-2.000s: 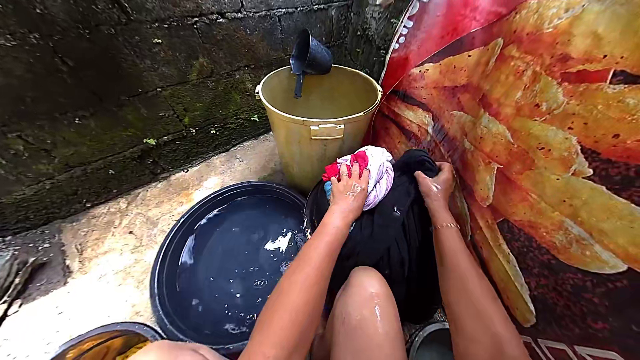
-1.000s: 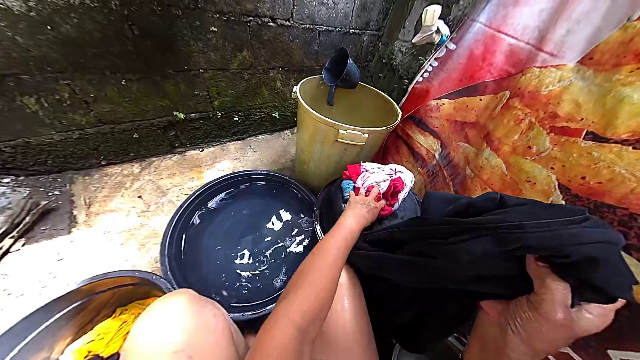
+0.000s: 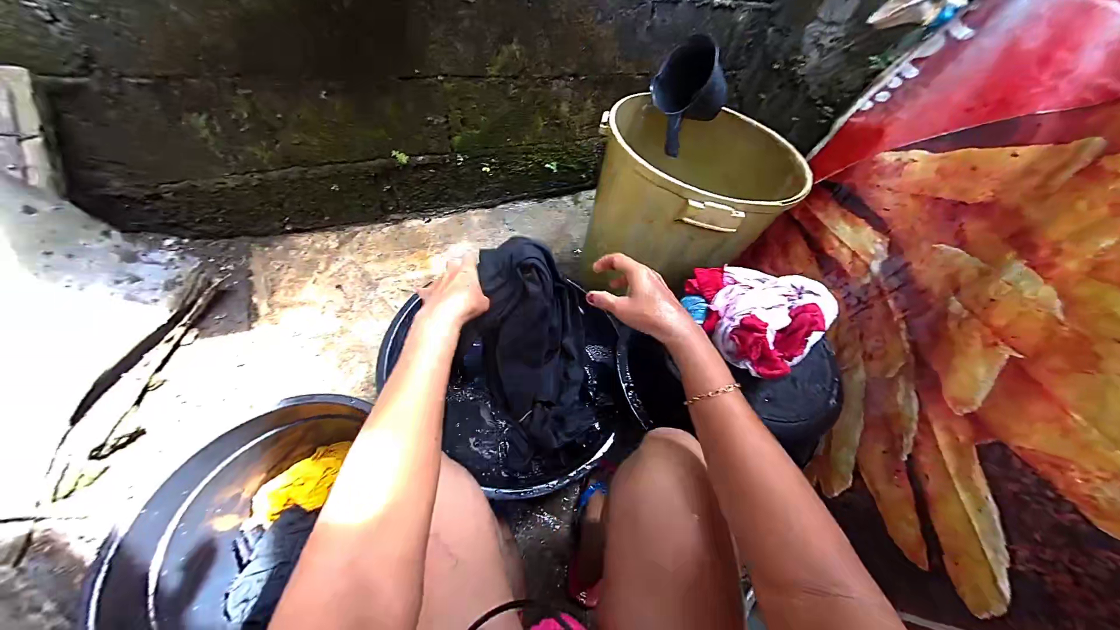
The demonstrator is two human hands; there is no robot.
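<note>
My left hand [image 3: 453,287] grips the upper edge of a black wet cloth [image 3: 534,350], which hangs down into a round dark basin [image 3: 472,429] of water. To the right of the cloth, my right hand [image 3: 643,302] is apart from it, with its fingers spread and nothing in them. A bundled white and red cloth [image 3: 770,319], with a bit of blue at its side, rests on a dark rounded container [image 3: 801,398] just right of my right hand.
Behind stands a tall yellowish plastic bin [image 3: 682,188] with a dark dipper [image 3: 691,83] hooked on its rim. A dark basin [image 3: 192,472] at lower left holds yellow and dark cloths. A mossy block wall [image 3: 350,131] runs behind; a printed tarpaulin [image 3: 971,289] hangs at right.
The black cloth has moved from the right side into the round basin. My left hand has left the white and red bundle and now grips the black cloth; my right hand has let go of it.
</note>
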